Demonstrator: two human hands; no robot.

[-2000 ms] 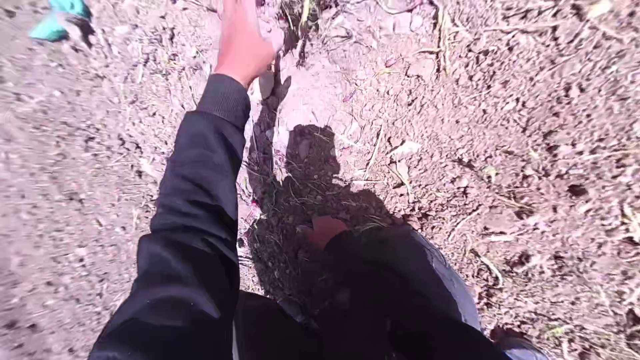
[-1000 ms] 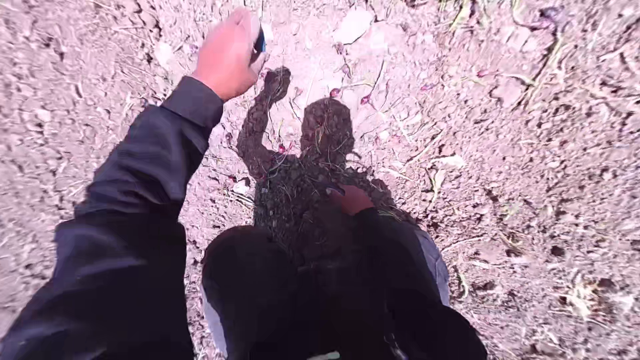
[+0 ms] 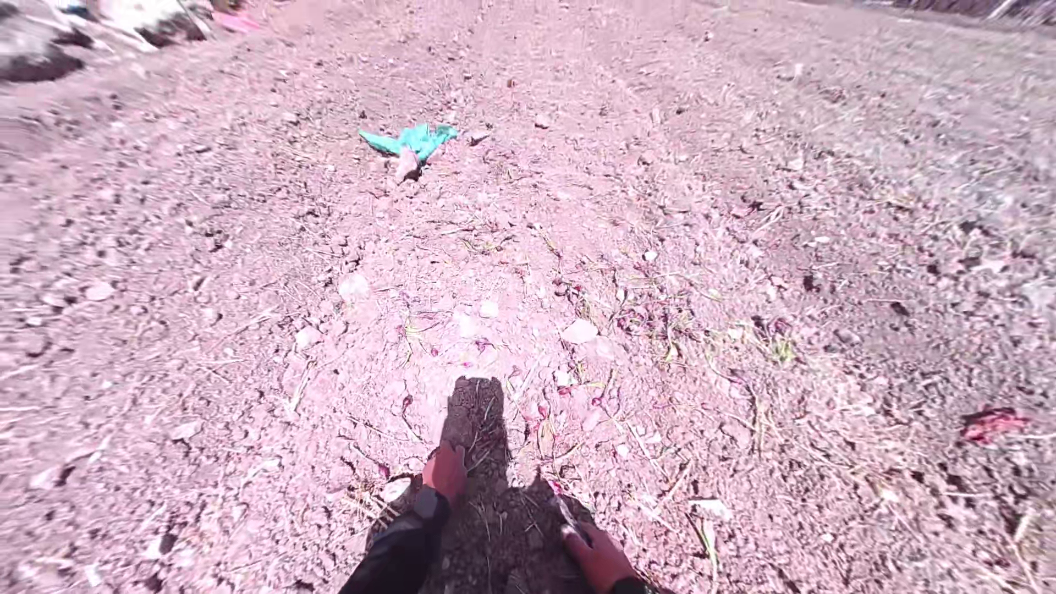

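Observation:
Low at the bottom of the head view, my left hand (image 3: 445,472) is down by the dry soil at the edge of my shadow (image 3: 483,421); whether it holds anything is not clear. My right hand (image 3: 596,554) is close to the ground at the lower middle, its fingers around a thin pale stalk-like thing (image 3: 566,508) that points up and left; its exact kind is unclear. Small reddish-purple bulbs (image 3: 542,411) with thin stems lie scattered on the soil just ahead of both hands, and more lie in a patch (image 3: 652,318) farther right.
A green cloth or plastic piece (image 3: 417,140) lies on the ground ahead, beside a stone (image 3: 407,164). Pale stones (image 3: 579,332) dot the soil. Large rocks (image 3: 33,45) stand at the far left. A red scrap (image 3: 992,425) lies at the right.
My left hand, raised and stretched forward in the earlier frames, is now low near the soil. The view has tilted up to show more ground ahead.

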